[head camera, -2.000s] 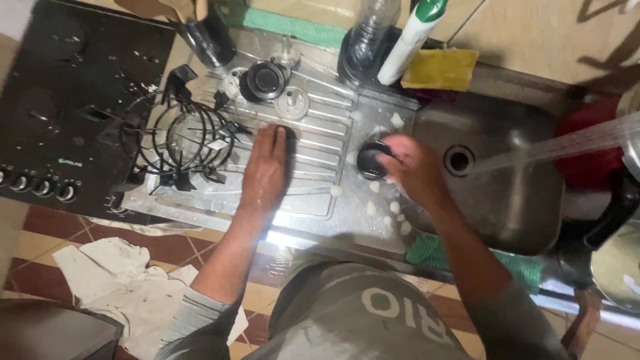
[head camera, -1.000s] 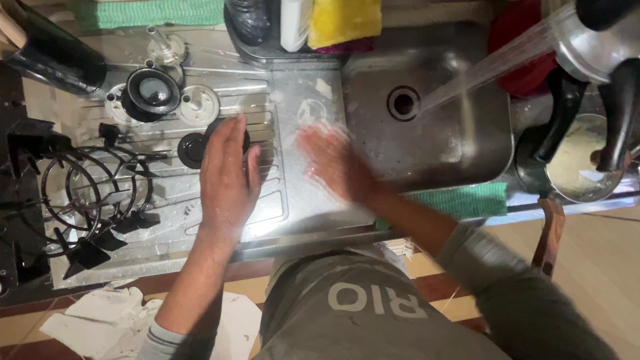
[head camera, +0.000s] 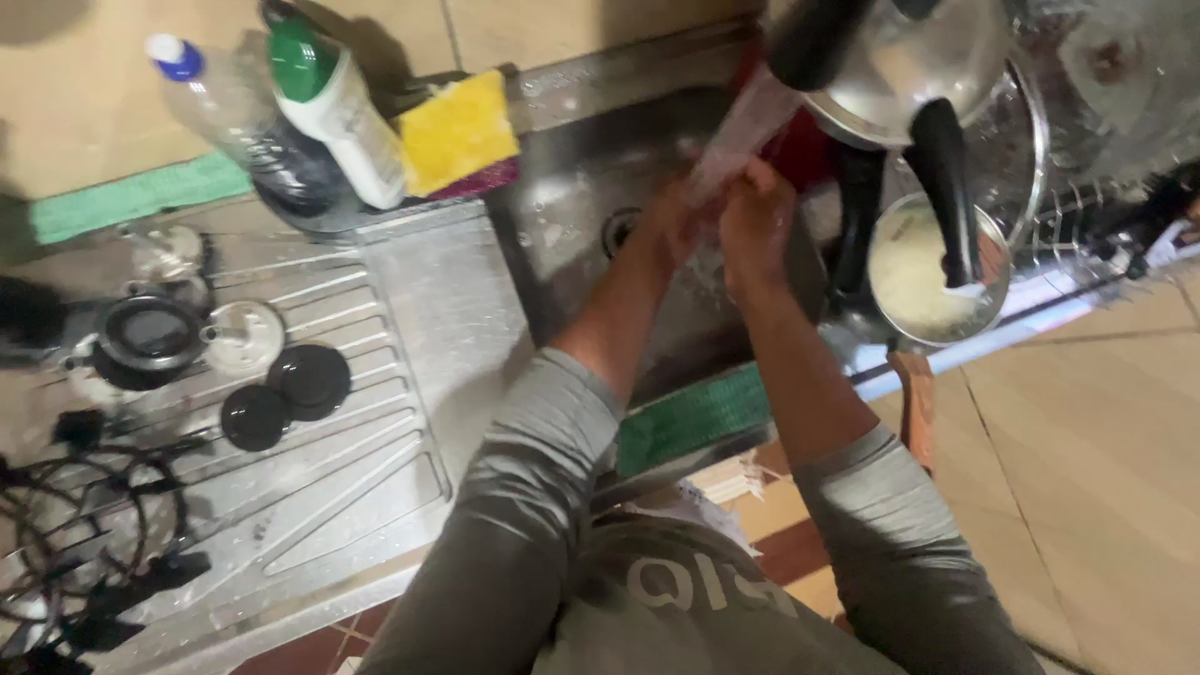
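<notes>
Both of my hands are over the steel sink [head camera: 581,197], close together in the stream of water [head camera: 745,131] from the black faucet [head camera: 816,42]. My left hand [head camera: 682,220] is blurred, with its fingers partly hidden by the water. Beside it, my right hand [head camera: 757,211] has curled fingers, and I cannot tell whether either hand holds anything. On the ribbed drainboard [head camera: 328,487] lie two black burner caps [head camera: 309,382] [head camera: 255,417], slightly overlapping. Pale metal burner parts [head camera: 246,337] and a black ring-shaped burner piece [head camera: 150,336] lie behind them.
Black pan supports [head camera: 94,525] occupy the drainboard's left side. A plastic bottle [head camera: 244,122], a white bottle with a green cap [head camera: 342,122] and a yellow sponge [head camera: 459,131] stand behind. Black-handled cookware [head camera: 900,70] and a pot with pale contents [head camera: 923,272] are at right. Green cloth [head camera: 694,422] lines the sink's front edge.
Both hands have moved from the drainboard area to the water stream over the sink. Two burner caps now lie side by side on the drainboard, with no hand on them. The view has shifted.
</notes>
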